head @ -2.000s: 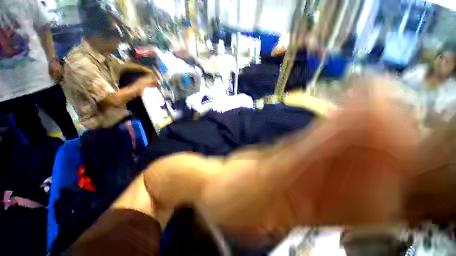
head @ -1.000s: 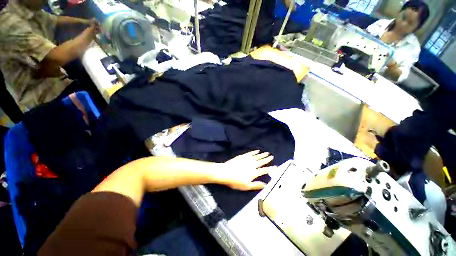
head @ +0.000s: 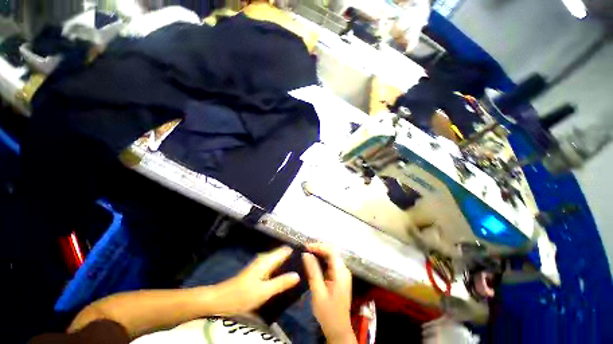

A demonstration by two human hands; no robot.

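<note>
My left hand (head: 259,283) and my right hand (head: 327,285) are close together at the table's front edge, low in the picture. Their fingertips pinch a small dark cloth piece (head: 288,297), partly hidden by the fingers. A large navy-black cloth heap (head: 222,74) lies on the white table (head: 322,232), left of the sewing machine, and hangs over the front edge. A smaller dark panel (head: 245,168) lies at its near side. The cream-white sewing machine head (head: 437,188) with a teal stripe is at the right; its needle area is not clear.
A blue crate (head: 97,259) is at the lower left below the table. Something red (head: 403,304) is under the table's right end. A red loop (head: 439,274) lies at the table's right edge. Dark cloth (head: 443,84) lies behind the machine.
My left hand has left the cloth on the table and moved down to the front edge. My right hand has come into view beside it. The view has shifted right and down.
</note>
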